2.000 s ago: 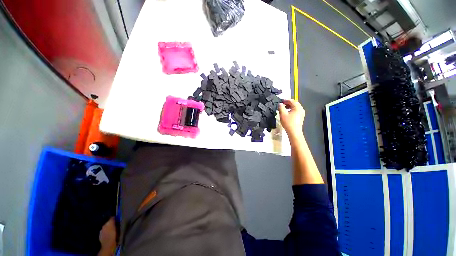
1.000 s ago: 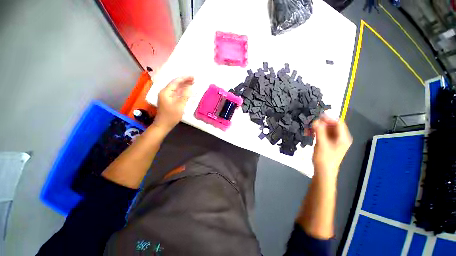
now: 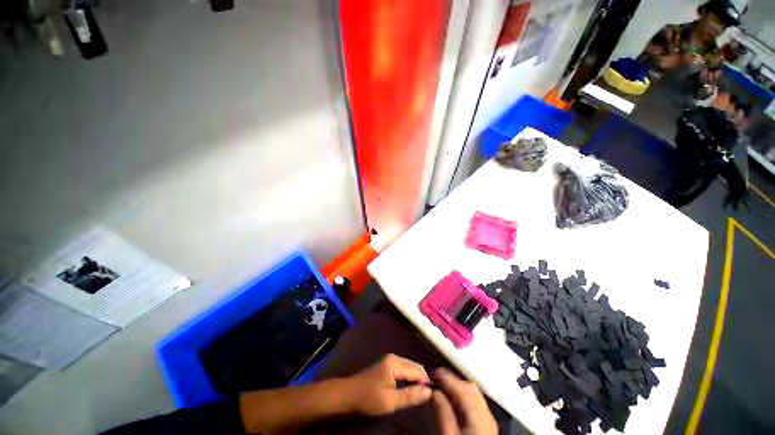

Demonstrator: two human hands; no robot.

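My left hand and my right hand meet at the fingertips in front of the table's near edge. A small dark sliver, likely a black piece, shows at my left fingertips; whether my right fingers grip it too is unclear. Many flat black pieces lie in a loose heap on the white table. A pink box left of the heap holds a row of black pieces. A second pink part lies behind it and looks empty.
A clear bag of black pieces and a smaller bag lie at the far end. A blue bin with dark contents stands left, by the orange machine base. Papers hang on a grey panel. A person is at far right.
My hands were apart, the right at the heap's edge and the left beside the pink box; now they are together below the table edge. The view has swung left and up.
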